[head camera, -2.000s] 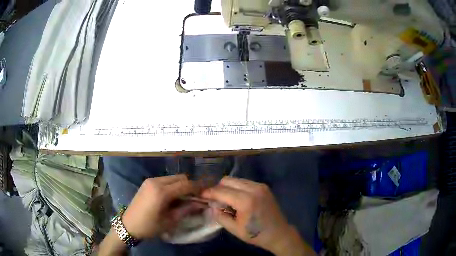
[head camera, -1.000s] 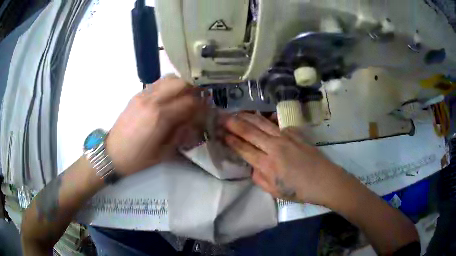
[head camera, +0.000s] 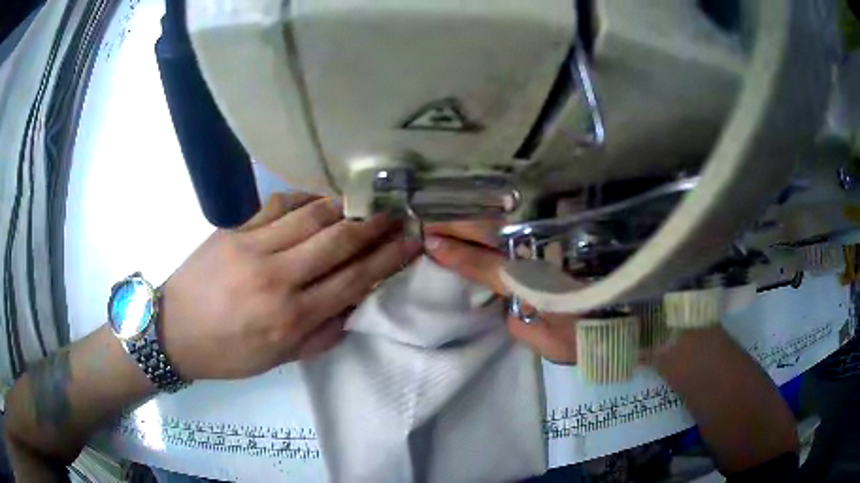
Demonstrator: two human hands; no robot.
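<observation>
A pale fabric piece (head camera: 434, 387) lies under the front of the cream sewing machine head (head camera: 405, 85) and hangs over the table's front edge. Its upper end is bunched and folded between my hands. My left hand (head camera: 273, 283) lies on the fabric's left side, fingers together and fingertips at the needle area. My right hand (head camera: 490, 274) presses on the fabric's right side, partly hidden behind the machine's cream curved part and knobs. The needle and presser foot are mostly hidden by the head and my fingers.
A stack of pale cut pieces (head camera: 33, 208) lies along the left side. A black cylinder (head camera: 203, 132) hangs left of the head. Cream tension knobs (head camera: 608, 347) stand above my right hand. A printed ruler (head camera: 236, 436) runs along the table's front edge.
My hands have moved from my lap up to the needle area with the fabric. The view has since come closer to the machine head, and my left hand now lies flatter beside the needle area.
</observation>
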